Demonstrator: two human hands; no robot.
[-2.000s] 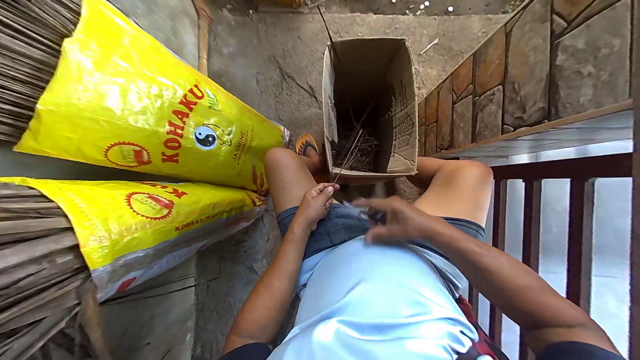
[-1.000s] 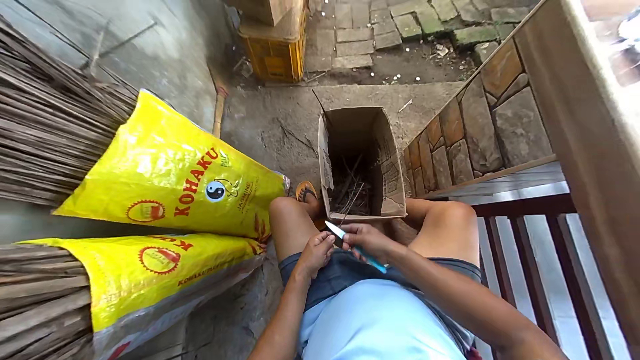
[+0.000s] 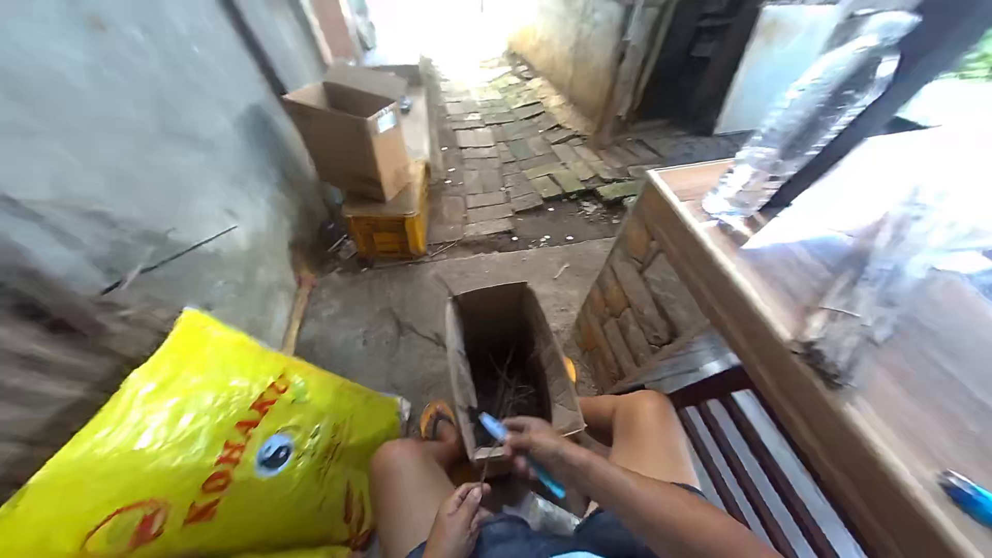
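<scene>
My right hand [image 3: 539, 446] is closed around a knife with a blue handle [image 3: 549, 479]; its pale blade points up and left over the near rim of an open cardboard box [image 3: 570, 415]. My left hand [image 3: 459, 511] lies lower and to the left, pinching a thin dark stick [image 3: 486, 467] that rises toward the box. Inside the box, between my legs, are thin dark twigs [image 3: 508, 384]. The blade is blurred, and whether it touches the stick cannot be told.
A yellow sack [image 3: 333, 457] stands at the left. Ahead, another cardboard box [image 3: 341, 139] rests on a yellow crate [image 3: 387, 232]. At the right are a wooden ledge [image 3: 744, 302] with a plastic bottle [image 3: 806, 116] and a slatted bench [image 3: 763, 465]. A brick path [image 3: 496, 147] runs beyond.
The view has tilted up strongly, showing the path and ledge. The knife, blurred two seconds ago, is now held out over the box's near edge, farther from my left fingers than one second ago.
</scene>
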